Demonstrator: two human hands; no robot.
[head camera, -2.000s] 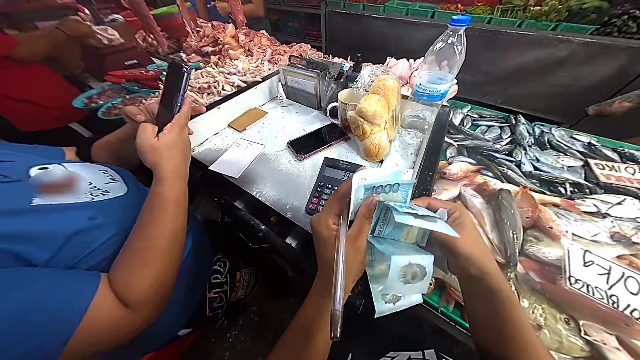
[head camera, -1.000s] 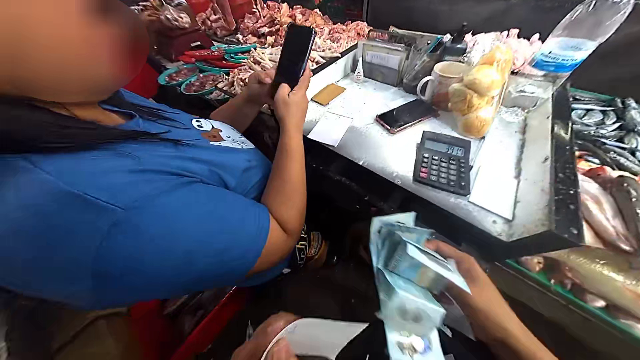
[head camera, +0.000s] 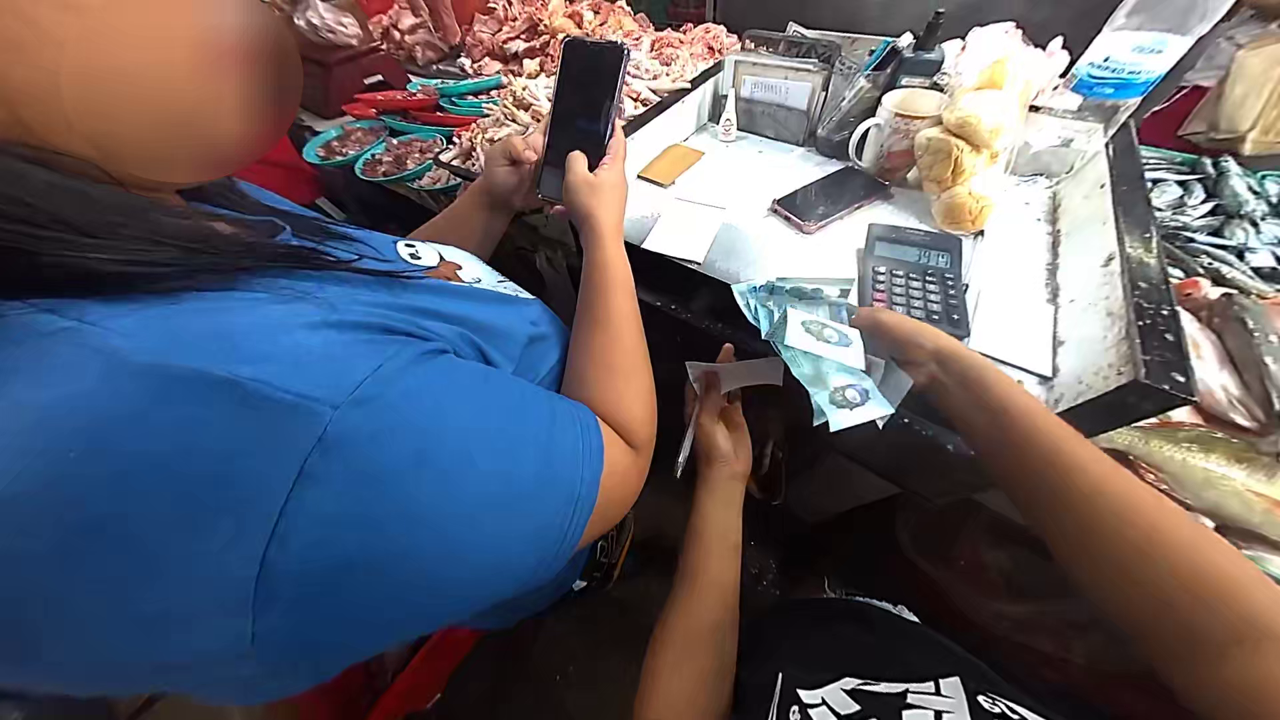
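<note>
My right hand holds a fan of blue banknotes over the near edge of the counter, beside a black calculator. Lower and to the left, my left hand grips a small slip of white paper and a thin pen that points down. A gap separates the slip from the notes. White sheets lie under and beside the calculator, and a dark smartphone rests behind it.
At left a person in a blue shirt holds up a black phone. The counter bears a mug, bagged bread rolls and a water bottle. Raw meat lies beyond, fish at right.
Two seconds ago both my hands were on the banknotes; now only my right hand holds them, and my left is apart with the slip and pen. The view has swung left.
</note>
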